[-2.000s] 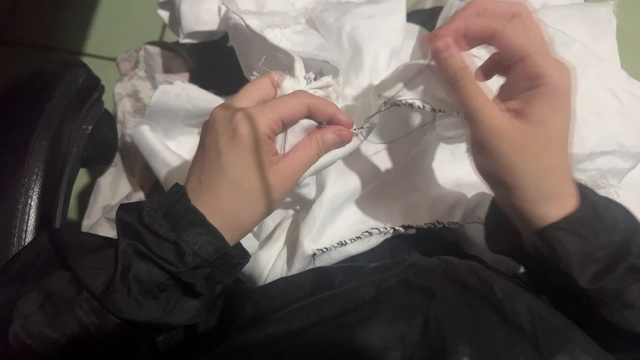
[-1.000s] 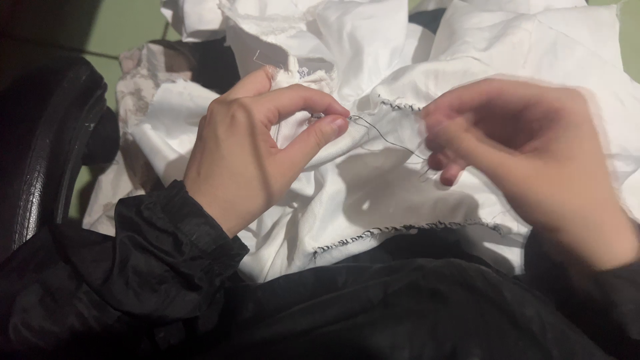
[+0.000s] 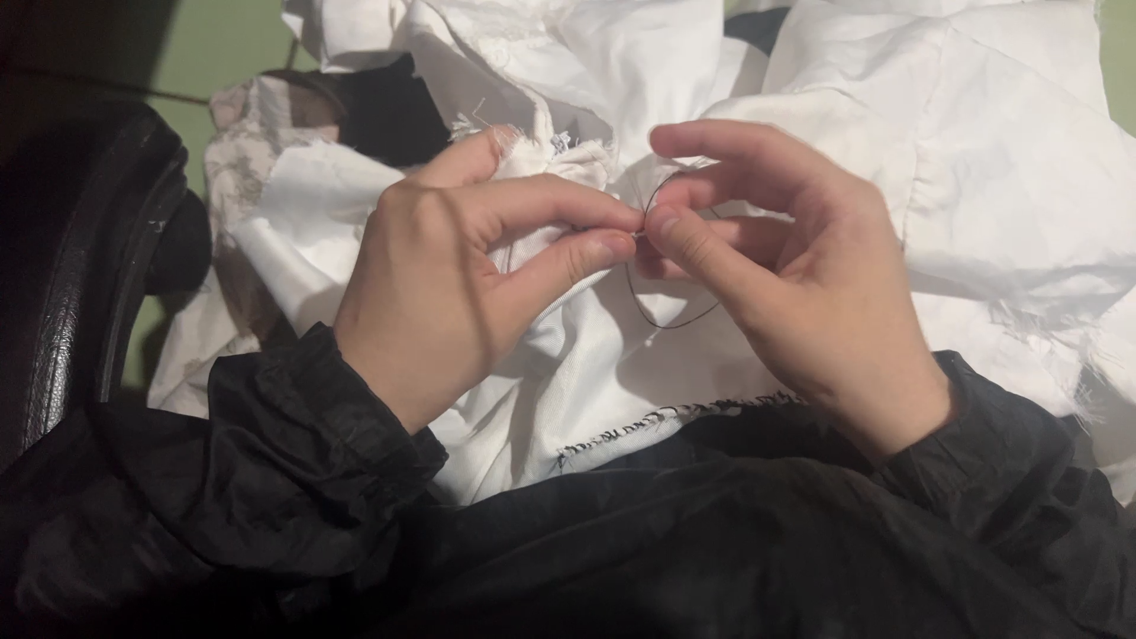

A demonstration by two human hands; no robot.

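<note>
White cloth [image 3: 577, 355] lies in folds beneath both hands, with a row of dark stitches [image 3: 639, 430] along its lower edge. My left hand [image 3: 497, 257] pinches dark thread between thumb and index fingertip, over the cloth. Touching or nearly touching those fingertips, the thumb and a finger of my right hand [image 3: 790, 240] are closed on the thread too, with its index finger raised. A loop of dark thread [image 3: 670, 327] hangs below the fingertips. Whether a needle is between the fingers cannot be told.
A black, shiny padded chair part [image 3: 80, 266] stands at the left. Stained pale fabric [image 3: 191, 355] and dark fabric [image 3: 390, 111] lie beyond my left hand. More white cloth with frayed edges [image 3: 1078, 390] spreads at the right. Green tiled floor [image 3: 231, 40] shows at the upper left.
My right hand has come in to meet my left fingertips; earlier it was apart at the right. My left hand has kept its pinch in about the same place.
</note>
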